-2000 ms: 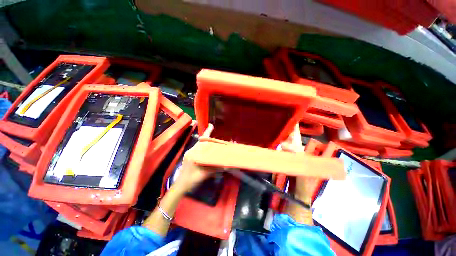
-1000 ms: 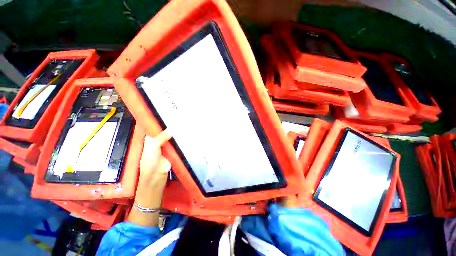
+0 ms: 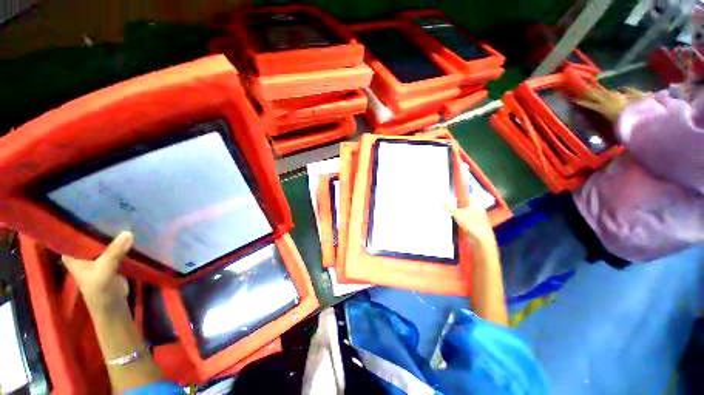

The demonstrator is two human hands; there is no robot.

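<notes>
My left hand (image 3: pixel 104 276) holds a red-orange foam tray (image 3: pixel 255 162) by its near edge, raised and tilted at the left. In it lies a tablet (image 3: pixel 166 204) with a lit white screen and black border. My right hand (image 3: pixel 472 222) is on the right side of another foam tray (image 3: pixel 353 208), its thumb over the screen edge. That tray holds a lit tablet (image 3: pixel 413 199). Below the raised tray, a third tray holds a dark glossy tablet (image 3: pixel 241 297) with a bright reflection.
Stacked foam trays (image 3: pixel 309 81) with dark tablets stand at the back. A co-worker in a pink-lilac smock (image 3: pixel 664 146) reaches to trays (image 3: pixel 540 135) at the right. An open unit (image 3: pixel 14 339) is at the left edge. The blue floor (image 3: pixel 617 332) shows lower right.
The view has turned right. The raised tray with the lit tablet has moved left in my left hand. My right hand has left it and is now on the right-hand tray.
</notes>
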